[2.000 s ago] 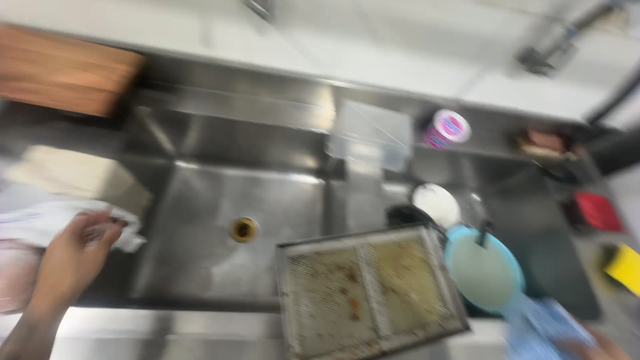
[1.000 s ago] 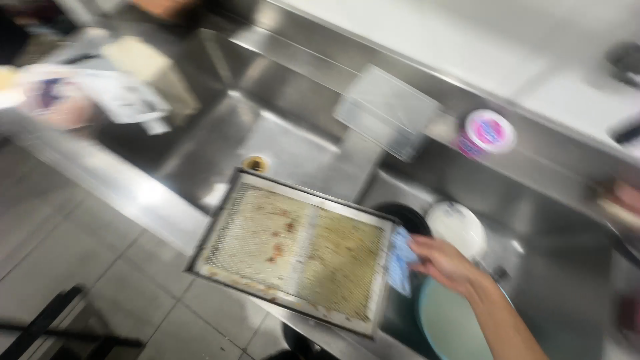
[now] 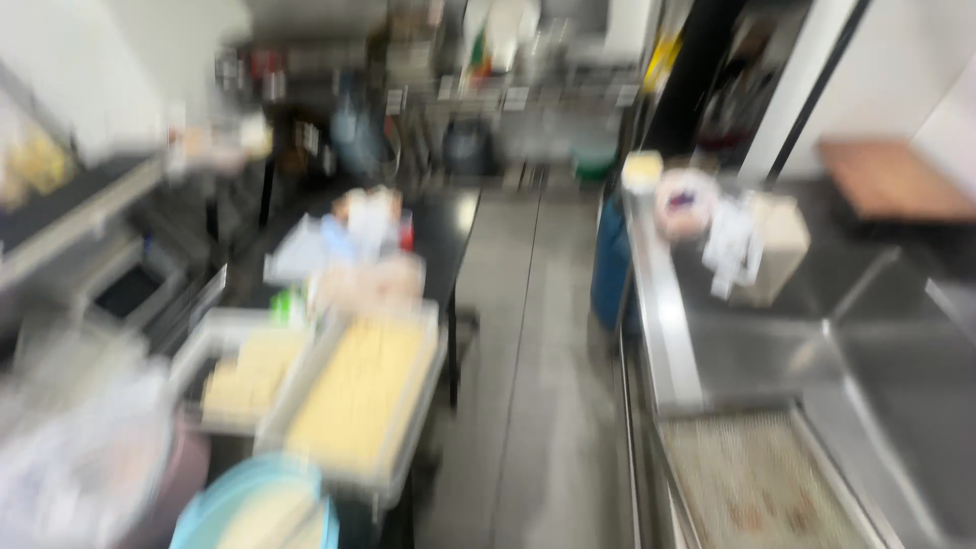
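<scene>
Neither of my hands shows in the head view at this moment, and the picture is strongly blurred. The framed mesh filter panel [image 3: 762,480], stained brown, lies at the lower right by the near edge of the stainless steel sink [image 3: 755,358]; its lower part is cut off by the frame. Whether a hand touches it is hidden. Beyond the sink stand a beige block-like container [image 3: 776,248] and a crumpled white cloth or bag [image 3: 732,244], beside a round pinkish container [image 3: 685,204].
A tiled aisle [image 3: 511,366] runs between sink and dark table [image 3: 450,221]. On the left are a tray of yellow food [image 3: 358,396], a light blue bucket [image 3: 252,503] and plastic bags [image 3: 84,450]. A wooden board [image 3: 892,179] sits at right; a blue bin [image 3: 610,263] stands beside the counter.
The view has swung far left. My right hand, earlier holding a blue cloth at the panel's edge, has left the view. My left hand, seen at first by the white cloth, is also out of view.
</scene>
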